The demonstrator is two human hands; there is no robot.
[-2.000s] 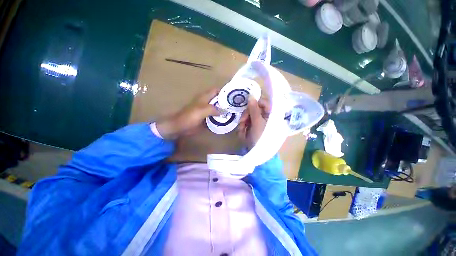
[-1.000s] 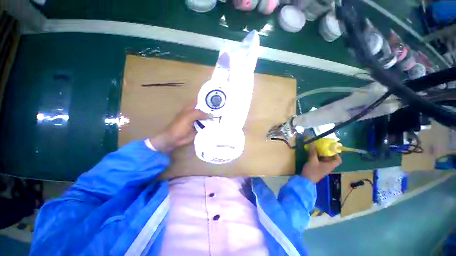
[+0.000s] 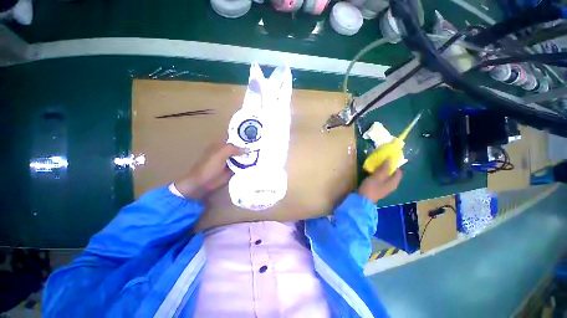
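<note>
My left hand (image 3: pixel 214 169) holds the white cat-ear headphones (image 3: pixel 275 133) over the brown cardboard mat (image 3: pixel 317 158). The two pointed ears point away from me. An open ear cup shows a dark ringed speaker driver (image 3: pixel 250 130). A loose-looking white part with a dark curved band sits just below it, at my fingertips. A round white cup lies nearest me. My right hand (image 3: pixel 380 184) grips the yellow squeeze bottle (image 3: pixel 384 158) at the mat's right side. Its thin nozzle points up and to the right, away from the headphones.
The screwdriver (image 3: pixel 379 93) with metal jaws reaches in from the right, with dark hoses above it. A crumpled white tissue (image 3: pixel 377 133) lies behind the bottle. A dark thin strip (image 3: pixel 185 114) is on the mat. A pale rail (image 3: pixel 186 46) and more headphones (image 3: pixel 346 18) are beyond.
My right hand has left the headphones and taken hold of the yellow bottle, now raised with its nozzle tilted upward. The headphones have turned, ears pointing away. The screwdriver has come into view.
</note>
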